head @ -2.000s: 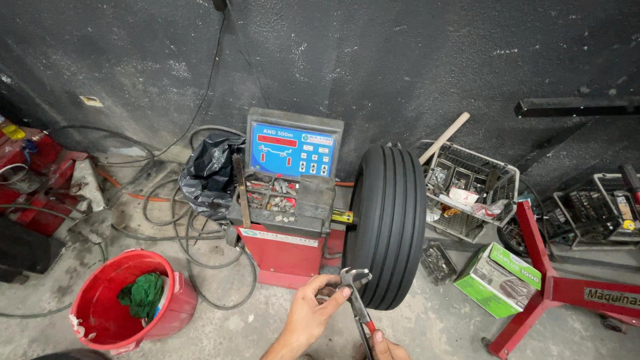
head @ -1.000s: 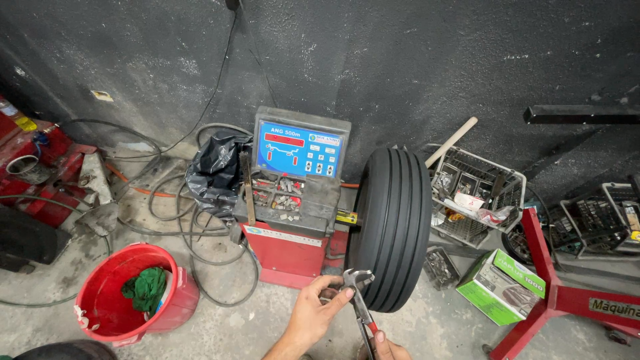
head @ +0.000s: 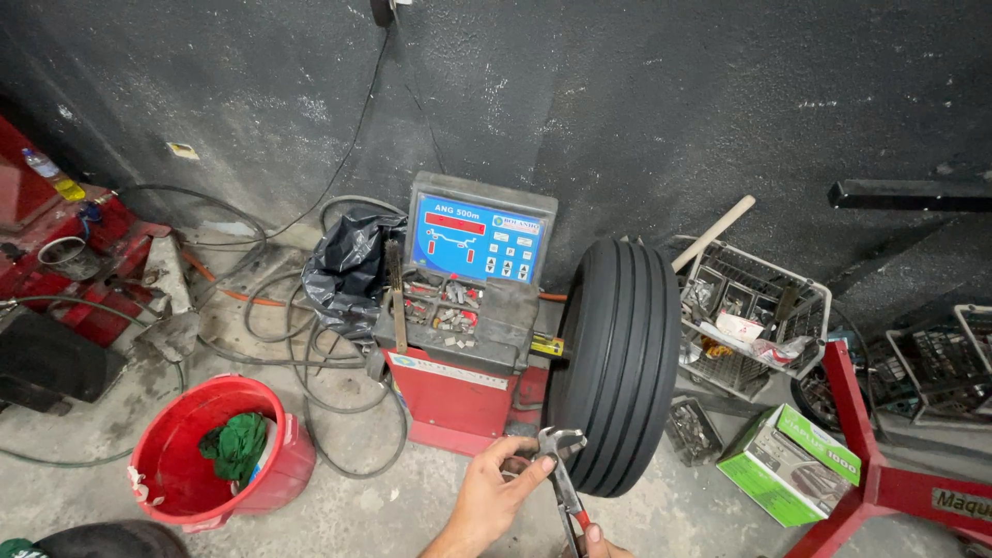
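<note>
Wheel-weight pliers with a metal hammer-like head and red on the handles are in my right hand, which shows only at the bottom edge. My left hand is beside the pliers' head, thumb and fingers bent together near it; whether a small piece sits between them is unclear. Beyond the hands stands a red wheel balancer with a blue control panel. Its top tray holds loose wheel weights and a wire brush. A tire is upright at the balancer's right side.
A red bucket with a green cloth stands at lower left. Hoses and a black plastic bag lie left of the balancer. At right are a wire basket, a green box and a red metal stand.
</note>
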